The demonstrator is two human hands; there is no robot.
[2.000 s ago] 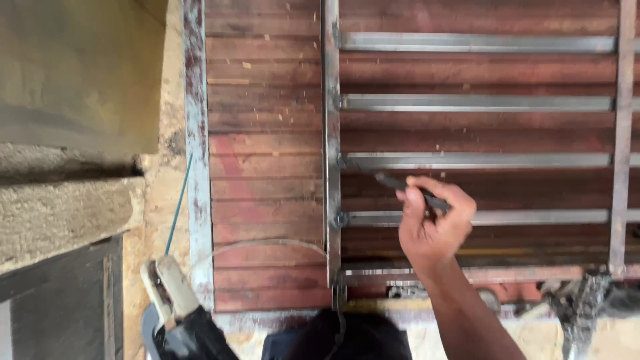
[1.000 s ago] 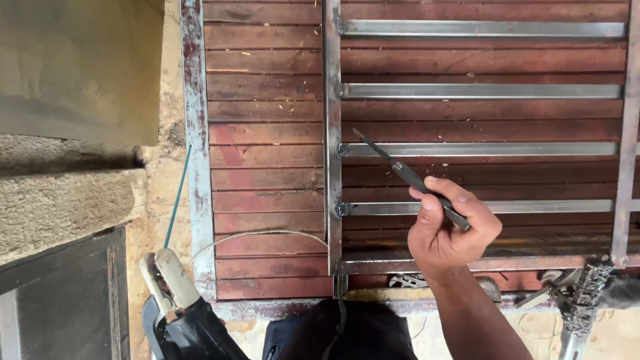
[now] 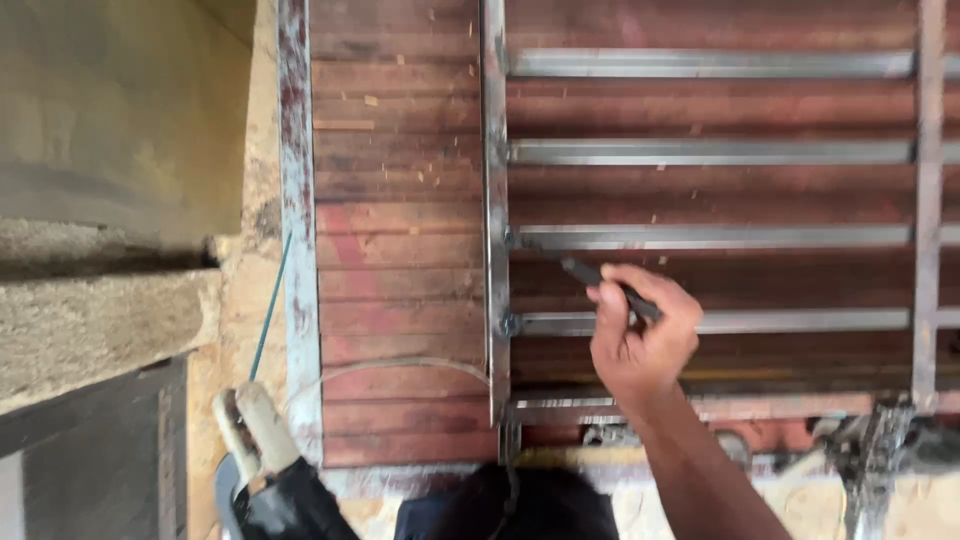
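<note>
My right hand (image 3: 649, 330) is shut on a slim black-handled tool (image 3: 607, 285). Its blurred thin tip points up and left, at the left end of a steel crossbar (image 3: 712, 237), by a weld spot on the upright steel rail (image 3: 496, 225). Another weld spot (image 3: 509, 325) sits on the joint below. At the lower left is a welding electrode holder (image 3: 259, 435) with pale jaws and a black handle; a green electrode (image 3: 270, 311) stands up from it. My left hand is not in view.
The steel frame lies over reddish slats (image 3: 397, 285) with scattered chips. A thin cable (image 3: 405, 361) arcs across them. A worn pale-blue edge bar (image 3: 298, 225) runs along the left. A concrete block (image 3: 105, 330) lies farther left; a dark metal tool (image 3: 874, 450) is at the lower right.
The tool tip was above the crossbar a second ago and is now down at its left end. My right hand has shifted a little to the left. The electrode holder stays at the lower left.
</note>
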